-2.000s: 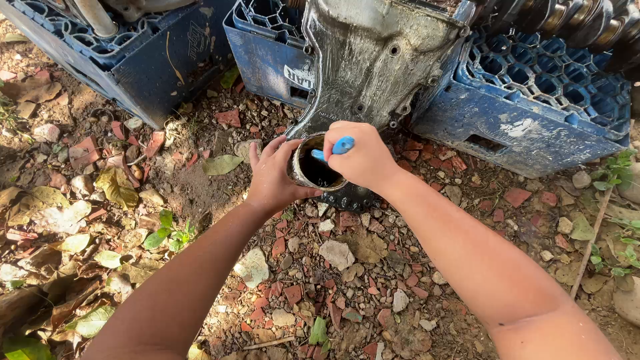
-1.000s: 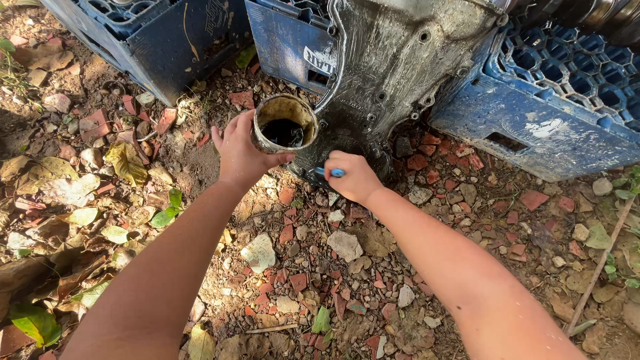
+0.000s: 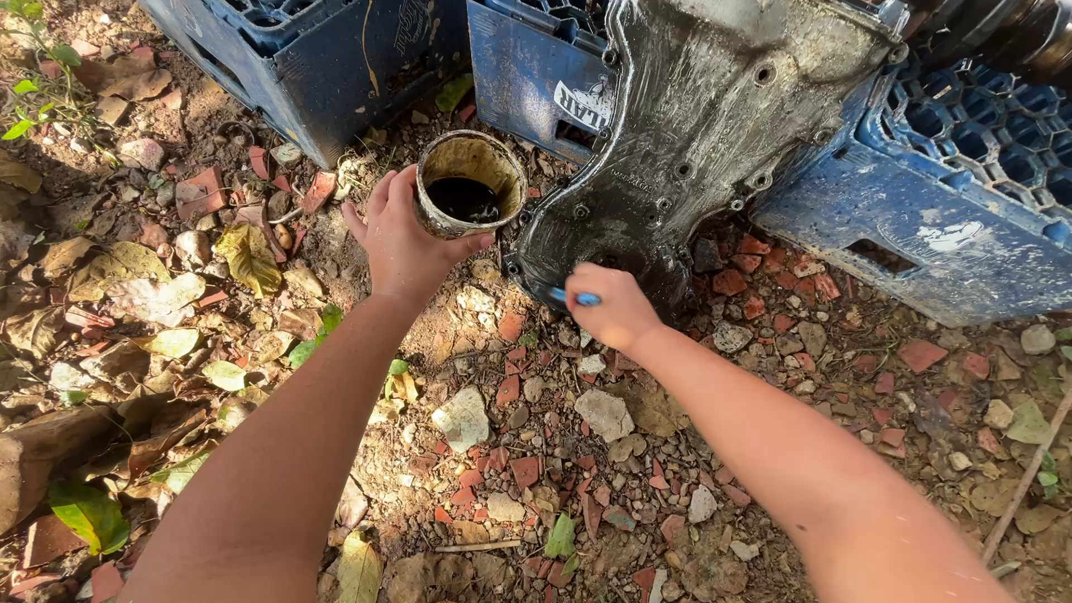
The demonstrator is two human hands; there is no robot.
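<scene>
My left hand (image 3: pixel 410 239) grips a grimy round can (image 3: pixel 512 180) from its left and near side, mouth tilted up, with dark liquid inside. In my right hand (image 3: pixel 610 308) is a blue-handled tool (image 3: pixel 578 297), probably a brush; its working end is hidden against the engine cover. The metal engine timing cover (image 3: pixel 695 126) leans at the top centre, wet and blackened over its lower part, with bolt holes along its edge. My right fist is at the cover's lower end, to the right of and below the can.
Blue plastic bottle crates stand at the upper left (image 3: pixel 377 75), behind the cover (image 3: pixel 519 75) and at the right (image 3: pixel 888 226). A dark, oily metal part (image 3: pixel 997 33) lies above the right crate. Stones, red shards and dry leaves (image 3: pixel 251 260) cover the ground.
Two seconds ago the blue tool was in the can's mouth; my right hand has since moved it out to the cover's lower end. My left hand still holds the can, now farther from my right hand.
</scene>
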